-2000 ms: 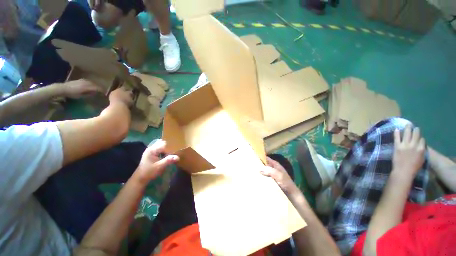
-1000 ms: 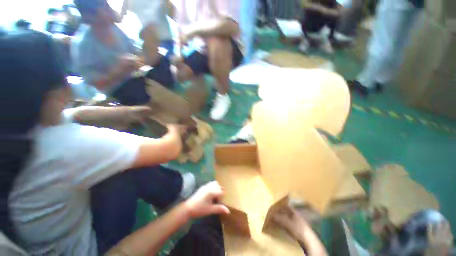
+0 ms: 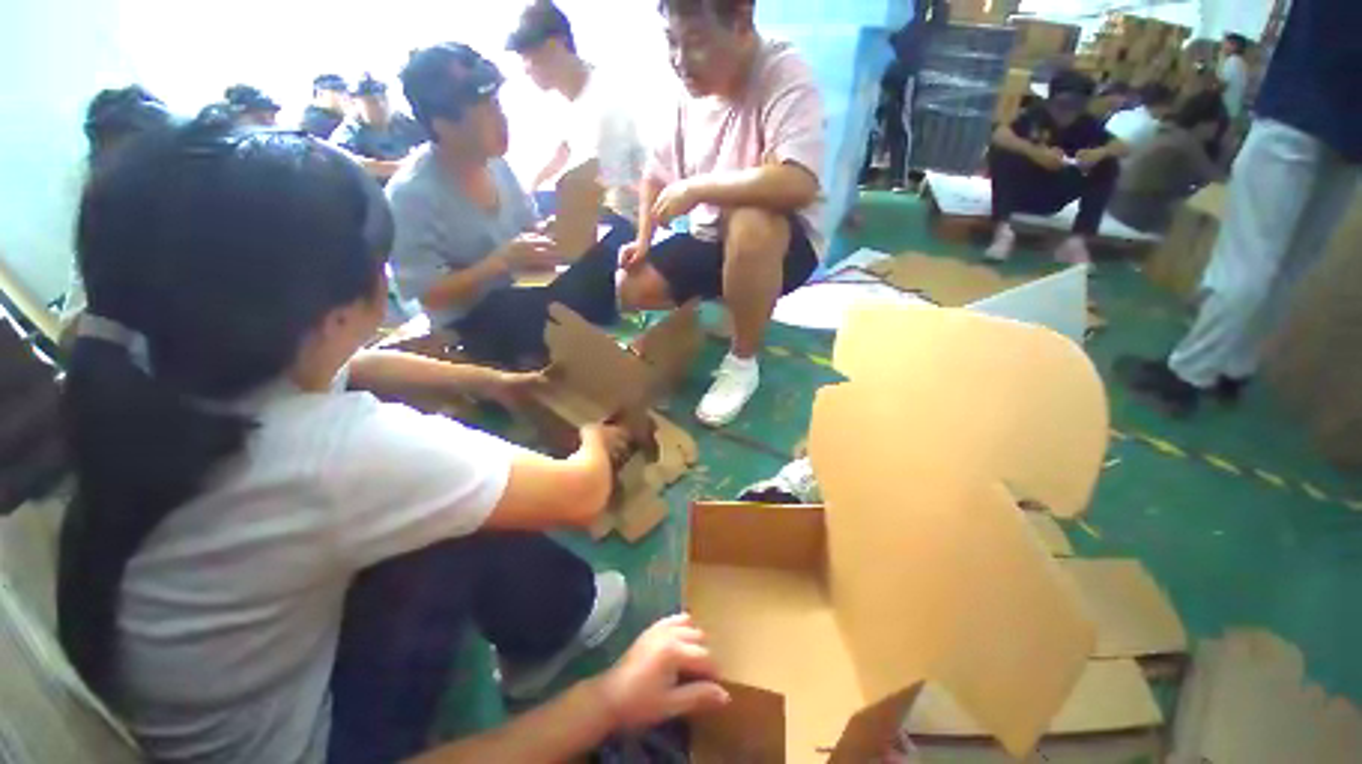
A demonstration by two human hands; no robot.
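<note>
A part-folded brown mailer box (image 3: 769, 615) lies low in the centre, its far wall and left wall raised. Its large lid (image 3: 956, 523) stands up at the right, with a rounded ear at the top. My left hand (image 3: 665, 675) holds the box's left wall near the close corner, thumb over the edge. My right hand (image 3: 898, 748) shows only as a few fingertips at the bottom edge, behind a raised brown flap (image 3: 878, 719); the rest is hidden or cut off. The near part of the box is out of the picture.
A seated person (image 3: 299, 493) is close at the left, handling brown cardboard (image 3: 598, 373). Stacked blanks (image 3: 1113, 605) lie on the green floor at the right. More people sit further back. A standing person's leg (image 3: 1252, 246) and large cartons (image 3: 1322, 329) are at the far right.
The view has tilted up and swung left, so the box now sits lower in the picture. Over the last two seconds, the near corner flaps have been raised and my right hand has become mostly hidden.
</note>
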